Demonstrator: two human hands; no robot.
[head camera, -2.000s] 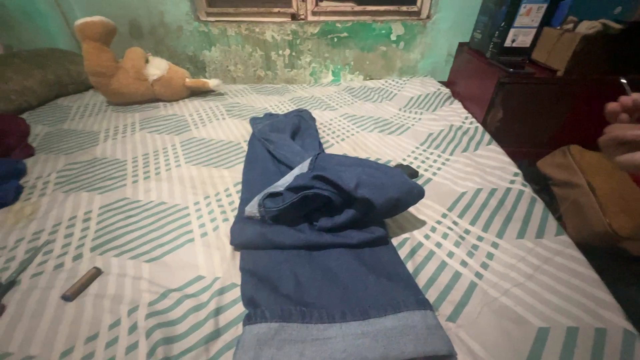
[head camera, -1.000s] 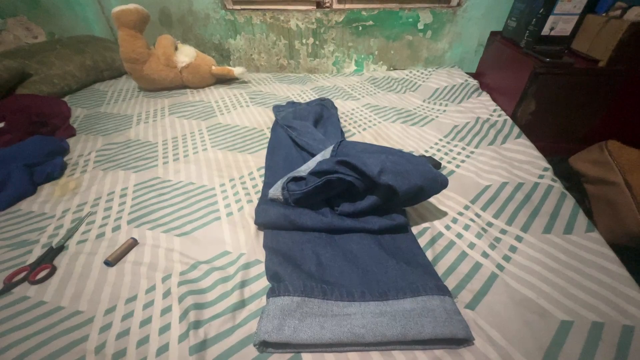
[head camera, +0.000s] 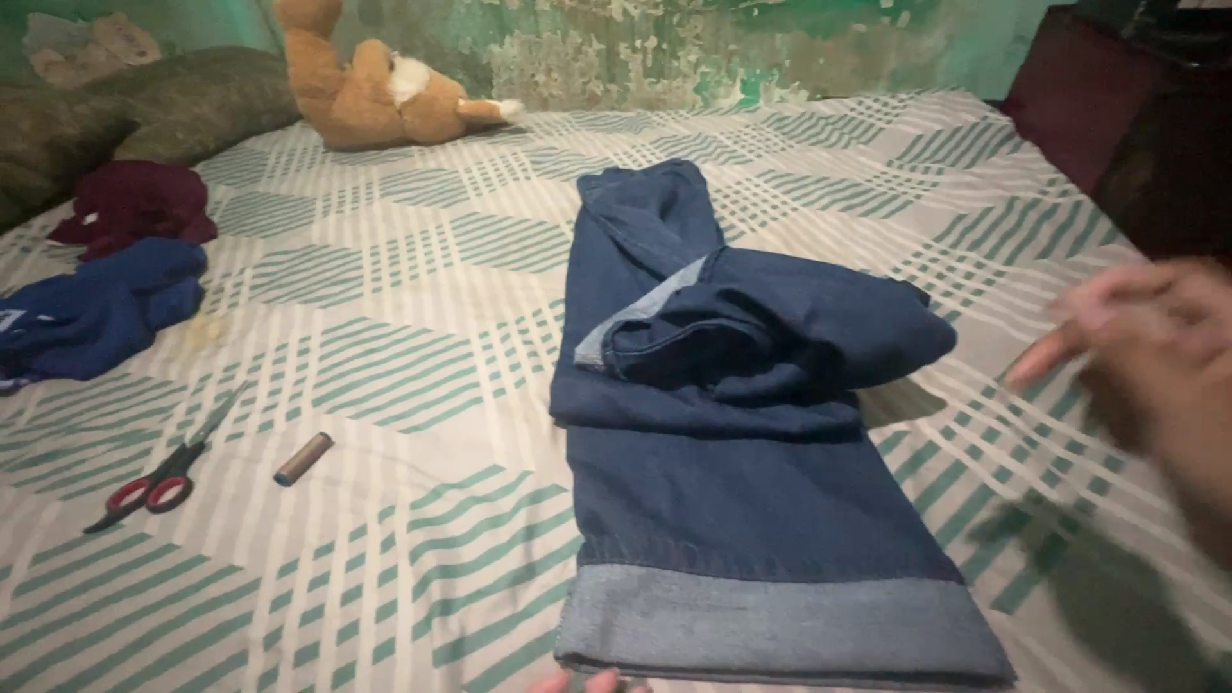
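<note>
Blue denim trousers (head camera: 712, 500) lie on the bed, one leg laid straight with a wide, pale turned-up hem (head camera: 780, 621) near the bottom edge. The other leg is folded over in a bunch across the middle. My right hand (head camera: 1145, 346), motion-blurred, is raised right of the trousers, apart from them; whether it holds something cannot be made out. Only fingertips of my left hand (head camera: 589, 682) show at the bottom edge, by the hem's left corner; their grip is hidden. Scissors with red-and-black handles (head camera: 154, 486) and a small thread spool (head camera: 304, 459) lie to the left.
A patterned bedsheet (head camera: 385, 366) covers the bed. Blue cloth (head camera: 106, 308) and maroon cloth (head camera: 144, 207) lie at the left, near a dark pillow (head camera: 202, 96). An orange plush toy (head camera: 385, 101) rests by the wall. Dark red furniture (head camera: 1078, 96) stands beyond the bed's right edge.
Both hands, out of view one second ago, have come into view, the right at the right side and the left's fingertips at the bottom. The trousers keep their folded shape.
</note>
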